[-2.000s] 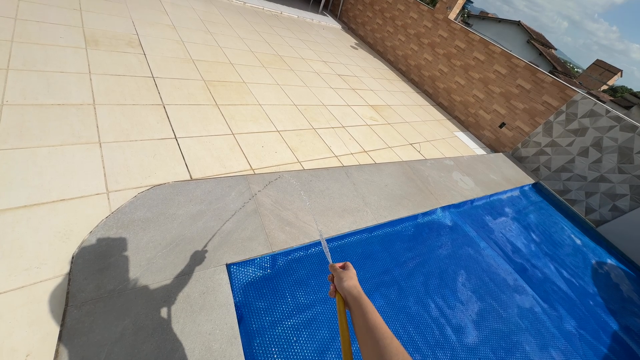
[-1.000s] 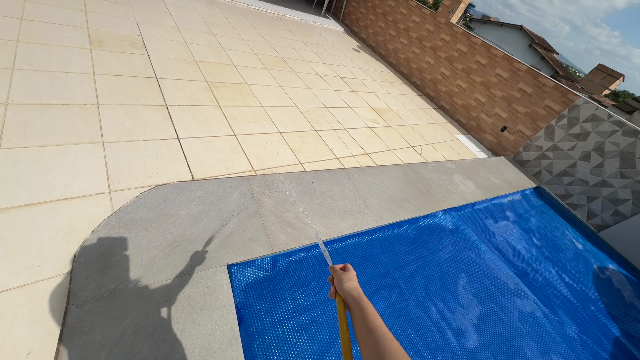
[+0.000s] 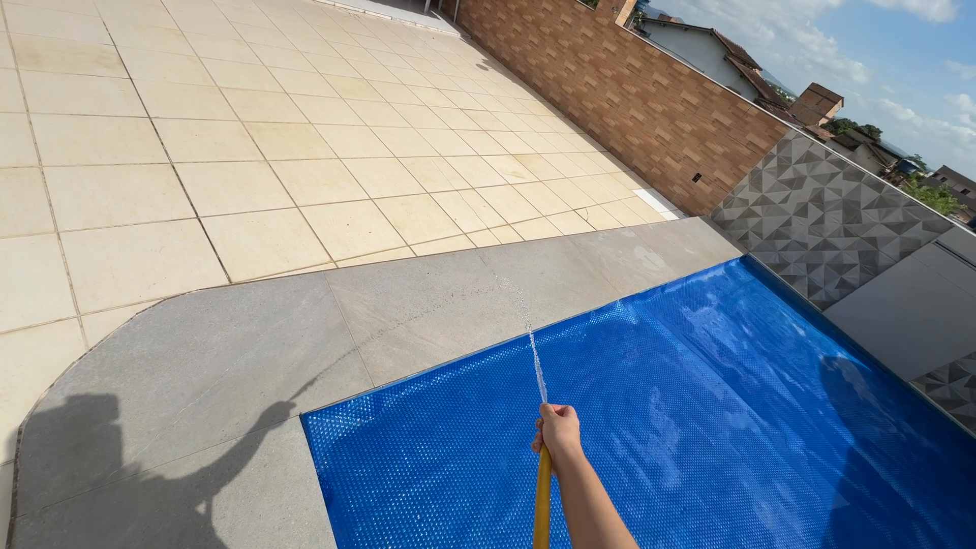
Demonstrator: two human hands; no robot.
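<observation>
My right hand [image 3: 559, 431] is closed around the end of a yellow garden hose [image 3: 542, 499], which runs down out of the bottom of the view. A thin stream of water [image 3: 536, 358] leaves the hose end, arcs forward and breaks into drops over the grey stone coping [image 3: 450, 305]. Below the hand lies a blue bubble pool cover [image 3: 473, 427] with small raised dots and a few whitish patches. My left hand is out of view.
Cream floor tiles [image 3: 213, 175] stretch beyond the coping. A brown brick-patterned wall [image 3: 610, 91] borders them on the right, joining a grey wall with triangle patterns [image 3: 831, 206]. My shadow [image 3: 114, 488] falls on the coping at lower left.
The water stream now lands farther right along the coping than it did in the earlier frames. The right hand keeps its hold on the hose throughout.
</observation>
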